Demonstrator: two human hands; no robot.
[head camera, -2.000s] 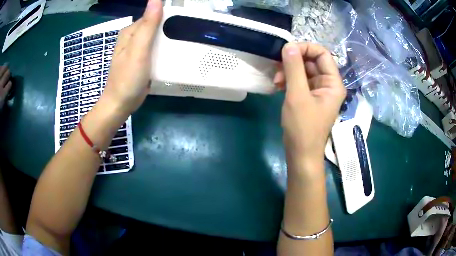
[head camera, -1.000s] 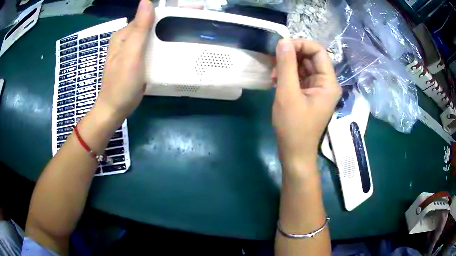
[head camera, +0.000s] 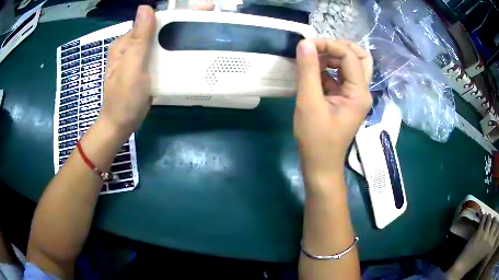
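A white front housing (head camera: 183, 71) with a dark display window (head camera: 230, 39) in its long slot and a patch of pinholes is held up over the bench, slightly blurred. My left hand (head camera: 127, 79) grips its left end, thumb up. My right hand (head camera: 334, 90) pinches its right end between thumb and fingers, by the window's right tip. Another white housing (head camera: 232, 102) shows partly below and behind the held one. A label sheet (head camera: 82, 98) with columns of small black bars lies at the left, partly covered by my left hand and wrist.
White housings with dark windows (head camera: 378, 180) lie at the right, overlapping. Small off-white pieces (head camera: 335, 21) and crumpled clear bags (head camera: 418, 93) are at the upper right. A neighbour's hand (head camera: 482, 240) rests on a white part at the lower right. Another housing (head camera: 21, 30) is at the far upper left.
My hands and the held housing have shifted slightly left in the view. A neighbour's hand has appeared at the lower right, on the white part. The hand at the left edge has gone.
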